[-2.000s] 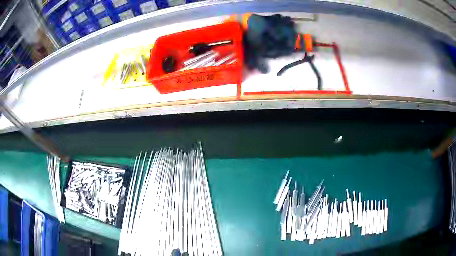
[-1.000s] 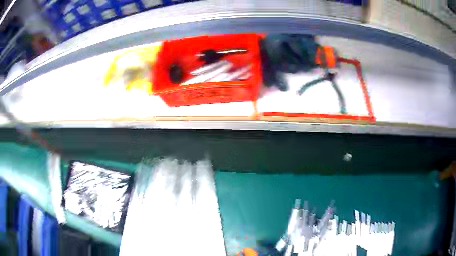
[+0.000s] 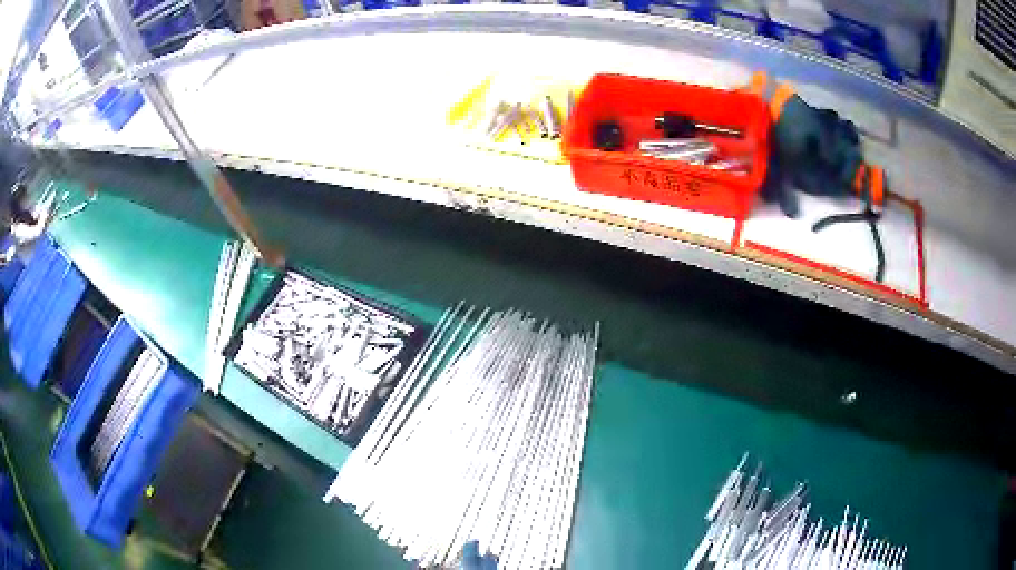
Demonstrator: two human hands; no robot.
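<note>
Long thin silver rods (image 3: pixel 490 434) lie fanned on the green bench at the bottom middle. Only a small blue-grey gloved fingertip of what looks like my left hand (image 3: pixel 479 556) shows at the bottom edge, over the near ends of the rods. The rest of it is cut off, so its grip cannot be told. My right hand is not in view. Short stepped rods (image 3: pixel 797 534) lie in a row and loose pile at the bottom right, cut off by the edge. A black tray (image 3: pixel 254 384) left of the long rods holds a heap of short silver pieces.
The white shelf (image 3: pixel 368 123) above holds a yellow bin (image 3: pixel 474 109), a red box (image 3: pixel 668 178) with rods and black pieces, dark gloves (image 3: pixel 819 139) and black-handled pliers (image 3: pixel 878 251). A metal post (image 3: pixel 195 156) stands left. Blue totes (image 3: pixel 156 434) stand lower left.
The view has swung left and tilted, so bench and shelf items sit further right. The dark glove and orange cuff at the bottom edge a second ago have given way to a fingertip over the long rods.
</note>
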